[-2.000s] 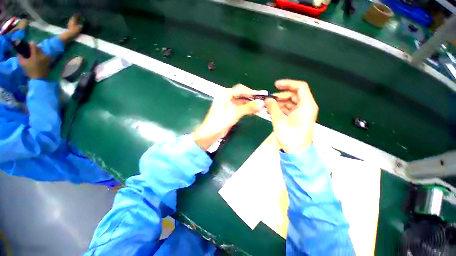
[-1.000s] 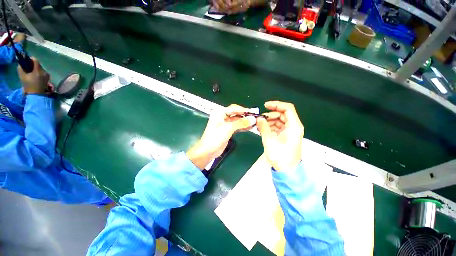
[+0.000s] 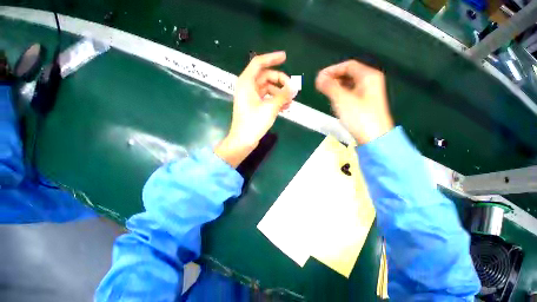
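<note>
My left hand (image 3: 259, 103) is above the white rail and holds a small white strip (image 3: 295, 82) between thumb and finger, the other fingers curled loosely. My right hand (image 3: 358, 97) is to its right, apart from it, blurred, with thumb and index finger pinched together; whether anything tiny is between them cannot be told. A small dark part (image 3: 346, 170) lies on the yellow sheet (image 3: 359, 218), left of my right forearm. A white sheet (image 3: 306, 206) overlaps the yellow one.
The green conveyor (image 3: 377, 53) runs beyond the white rail (image 3: 206, 74), with a dark module (image 3: 440, 142) on it at right. A dark phone-like slab (image 3: 257, 156) lies by my left forearm. A solder spool (image 3: 487, 219) and fan (image 3: 491, 262) stand far right. A blue sleeve (image 3: 10, 141) shows at left.
My hands have moved apart; the dark piece between them is gone from the fingertips. A dark part now shows on the yellow sheet. The white strip stays in my left fingers. The view has shifted.
</note>
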